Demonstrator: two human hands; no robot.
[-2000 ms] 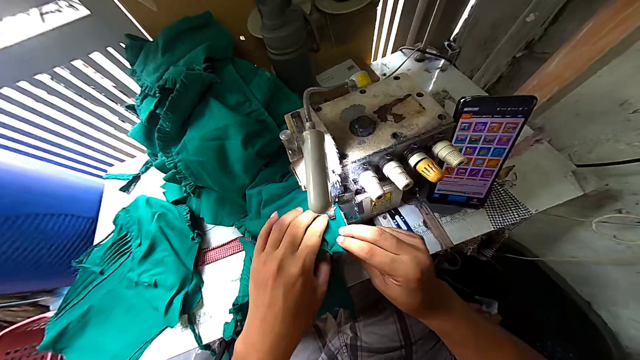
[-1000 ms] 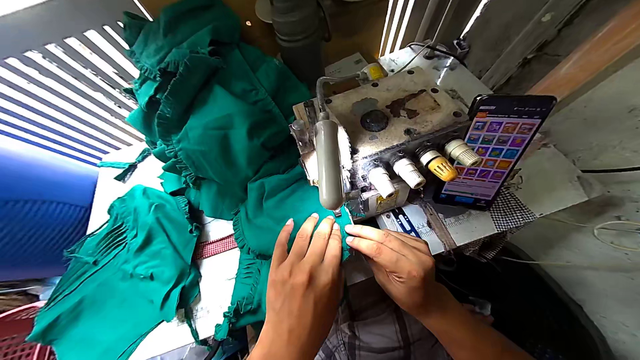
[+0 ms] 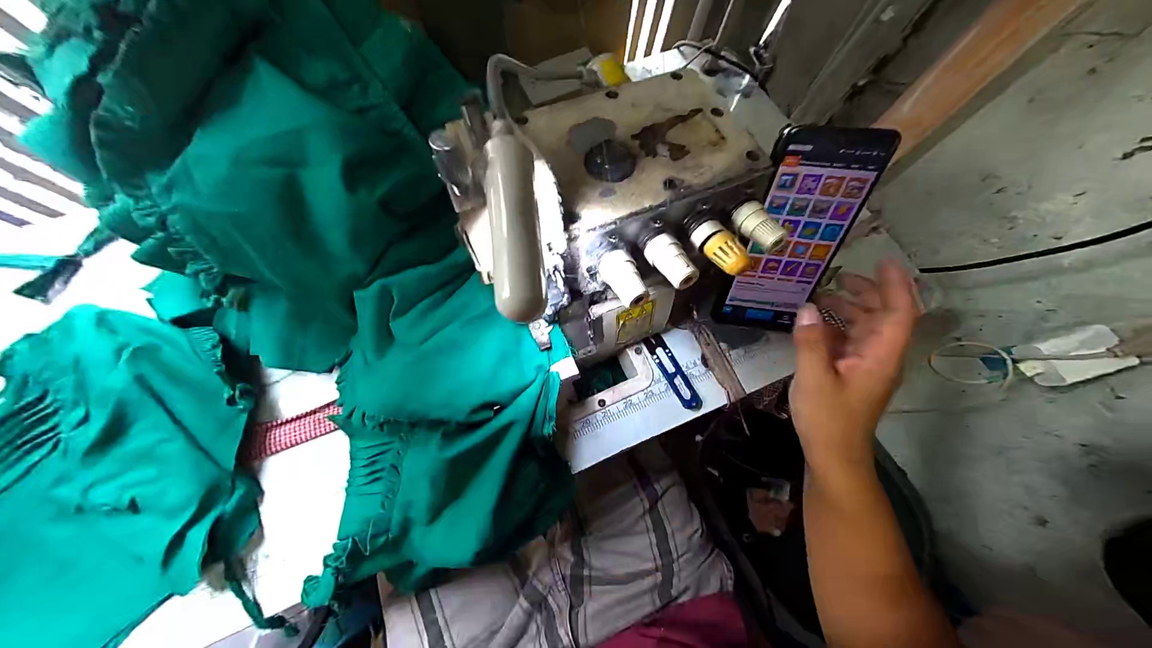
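Observation:
My right hand (image 3: 846, 360) is raised beside the lower edge of a propped smartphone (image 3: 801, 225) with a lit screen of icons. Its fingers are apart and hold nothing; whether a fingertip touches the phone I cannot tell. My left hand is out of view. An overlock sewing machine (image 3: 648, 144) with several tension knobs (image 3: 670, 261) stands left of the phone. Green fabric (image 3: 450, 351) with frayed, gathered edges lies up against the machine's needle area, under the grey lamp tube (image 3: 517, 234), and hangs over the table's front edge.
More green fabric is heaped (image 3: 279, 180) behind and spread (image 3: 99, 450) at the left. A red checked strip (image 3: 292, 432) lies between pieces. A blue thread snipper or cutter (image 3: 673, 373) lies by a printed ruler scale (image 3: 621, 414). A dark bin (image 3: 765, 477) stands below right, near the wall.
Both hands were on the green fabric at the machine. My right hand has moved right to the phone, and my left hand has gone out of view. The view has shifted.

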